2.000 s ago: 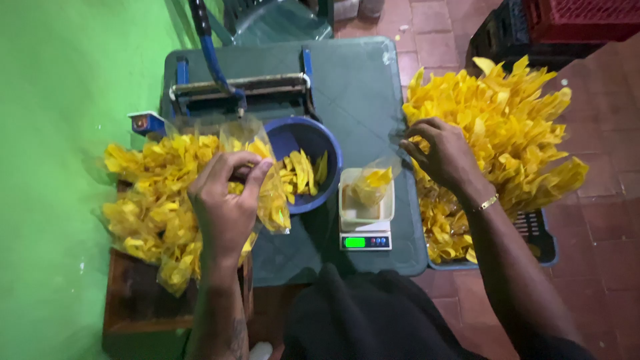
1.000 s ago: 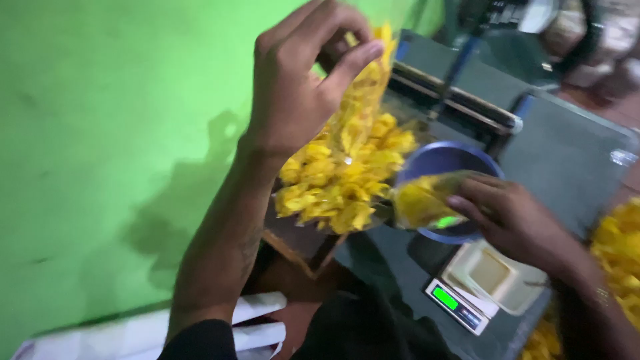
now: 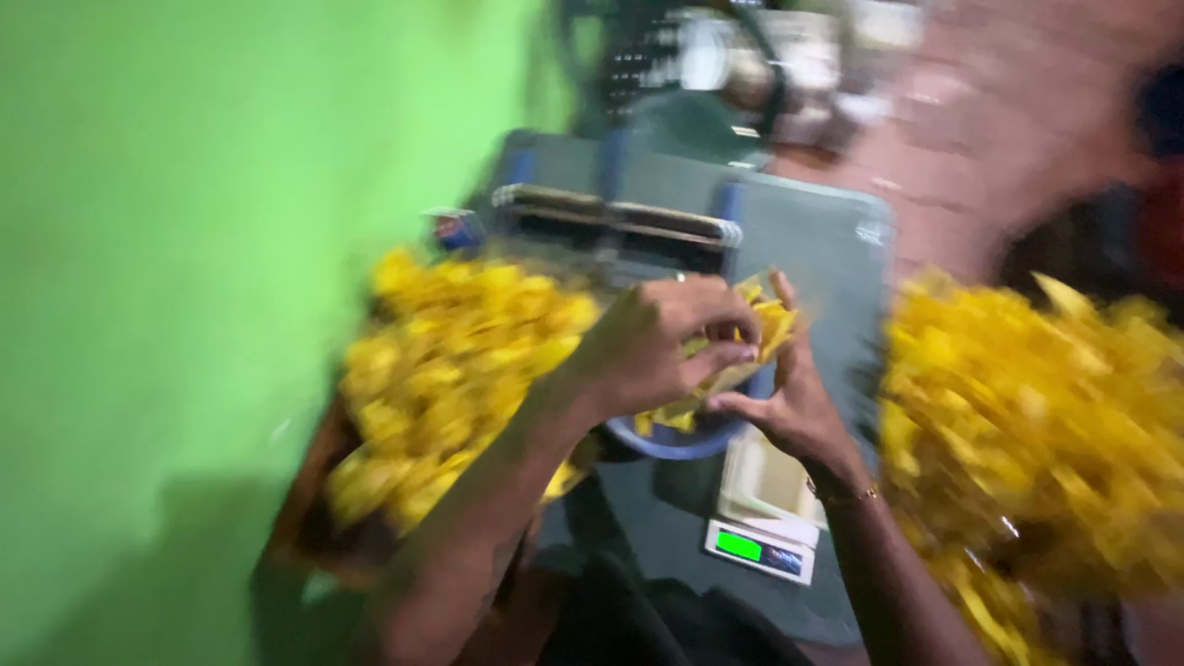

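Observation:
Over a blue plastic bowl (image 3: 680, 444), my left hand (image 3: 680, 342) pinches a clear plastic bag of yellow chips (image 3: 772, 319). My right hand (image 3: 791, 388) cups the same bag from the right, with its thumb below and fingers behind. Both hands are slightly blurred. Loose yellow strips lie in the bowl, partly hidden by my hands. Just below my right hand, a white digital scale (image 3: 760, 552) with a lit green display carries a pale square tray (image 3: 772, 481). Filled bags of yellow chips (image 3: 462, 361) are heaped to the left of the bowl.
A bar-type sealer (image 3: 615, 217) stands at the back of the dark green table (image 3: 823, 250). A large heap of yellow chips (image 3: 1036, 416) is at the right. The green wall (image 3: 185, 277) borders the left side, and a wooden box (image 3: 310, 499) sits beneath the bagged heap.
My left hand has come down from in front of the wall, and my hands have come together at a bag over the bowl. The view has swung back to the right.

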